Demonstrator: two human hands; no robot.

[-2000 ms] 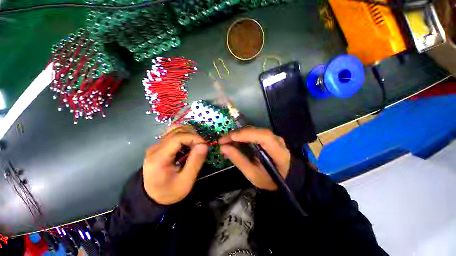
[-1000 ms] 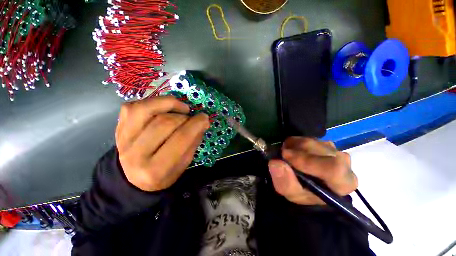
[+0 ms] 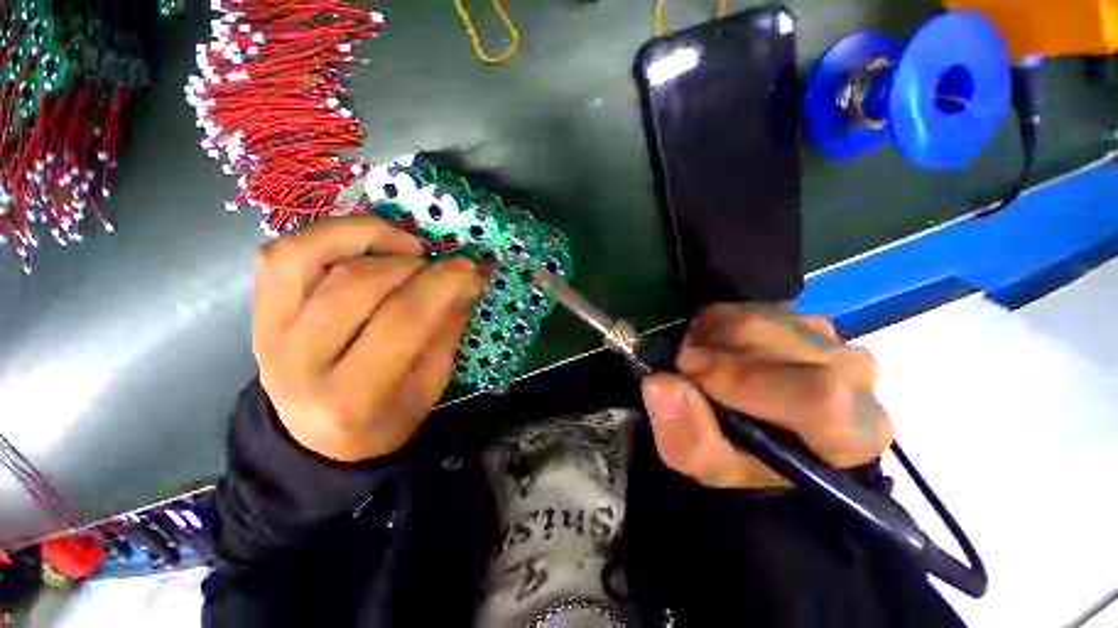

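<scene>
A green PCB panel of joined small round boards lies at the mat's near edge, whitish with glare at its upper left. My left hand covers its left side, with the fingertips pinching a short red lead wire at the panel. My right hand holds the soldering iron like a pen. The iron's silver barrel points up and left, and its tip is at the panel close to my left fingertips. Whether the tip touches the wire is hard to tell.
A heap of red lead wires with white ends lies beyond my left hand. Wired PCB panels are at the far left. A black mobile phone, a blue solder wire reel and a yellow rubber band lie beyond. Part of an orange box shows.
Two seconds ago both hands met over the panel with the iron tilted away in my right hand. Since then they parted, and the iron's tip came to the panel. The view has shifted.
</scene>
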